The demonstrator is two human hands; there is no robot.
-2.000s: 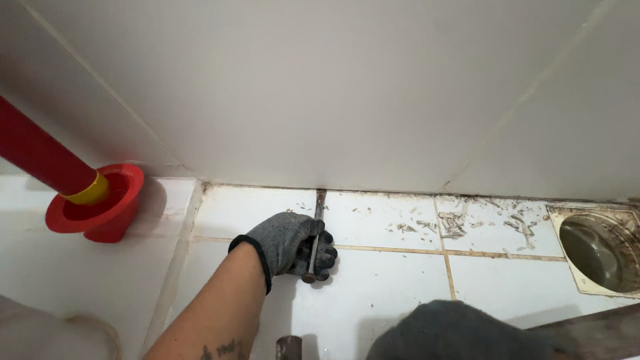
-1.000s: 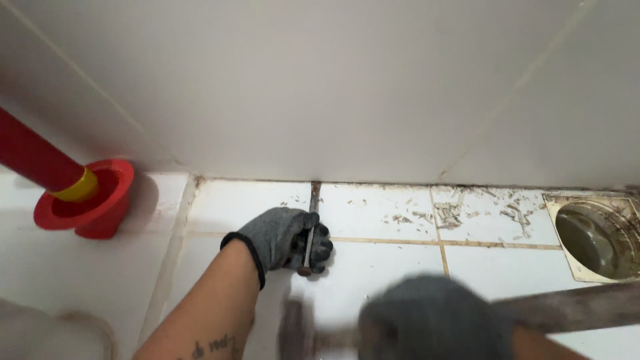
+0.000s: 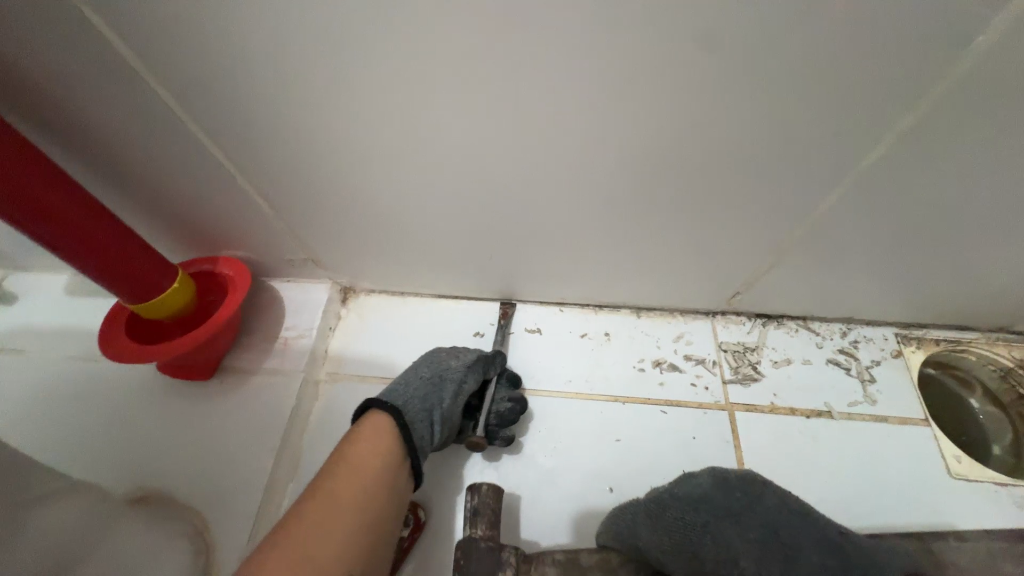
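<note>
My left hand (image 3: 460, 396), in a grey work glove, is closed around a metal chisel (image 3: 501, 330). The chisel's flat tip rests at the joint where the white floor tiles meet the wall, and its struck end points toward me. At the bottom, my right hand (image 3: 720, 520), also gloved in grey, grips the handle of a hammer (image 3: 485, 516). The hammer head is below the chisel's near end, apart from it. Pale chips of scraped grout (image 3: 742, 362) lie on the tiles along the wall, right of the chisel.
A red plunger (image 3: 172, 320) with a yellow collar stands at the left, on the far side of a raised tile edge. At the right is an open square floor drain (image 3: 972, 408). A red object (image 3: 410, 534) shows partly behind my left forearm. The tiled wall (image 3: 560, 160) rises ahead.
The hammer and my right hand were blurred one second ago and now show sharply, with the hammer head a little lower. My left hand keeps its hold on the chisel at the wall joint.
</note>
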